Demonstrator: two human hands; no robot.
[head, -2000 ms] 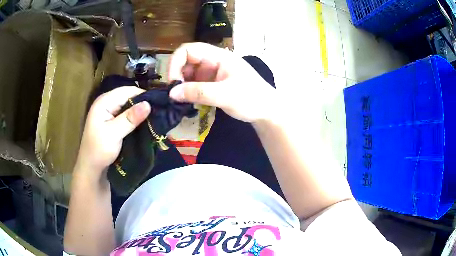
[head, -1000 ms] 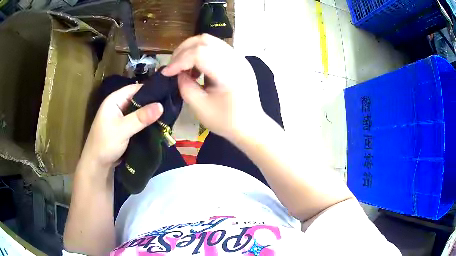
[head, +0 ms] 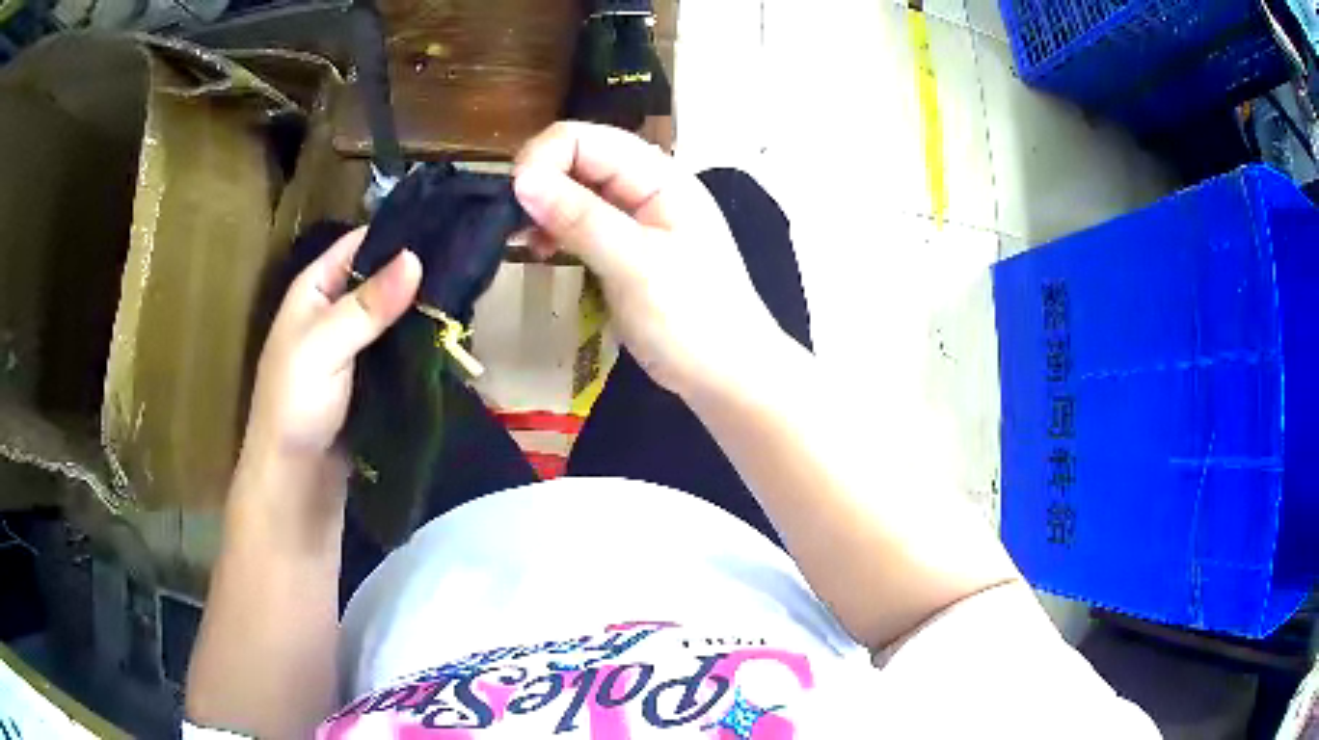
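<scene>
My left hand (head: pixel 326 347) grips a dark pouch (head: pixel 398 419) at its middle, thumb on top. The pouch's dark green body hangs down towards my lap, with a small gold mark low on its left. Its navy-black upper part (head: pixel 441 239) is spread open above my left thumb. A gold cord (head: pixel 454 343) with short loose ends lies where the two parts meet. My right hand (head: pixel 608 217) pinches the upper part's top right edge between thumb and fingers. The fingertips inside the fold are partly hidden.
A brown wooden stool (head: pixel 477 72) stands ahead, with dark pouches (head: pixel 622 87) at its right edge and a dark strap (head: pixel 372 87) over its left. An open carton (head: pixel 188 289) is at left. Blue crates (head: pixel 1143 390) stand at right. Something red (head: pixel 547 422) shows between my legs.
The pouch's upper part has gone from bunched to spread wider. The pouch has shifted slightly left, and its body is tilted. My right hand has moved to the top right edge.
</scene>
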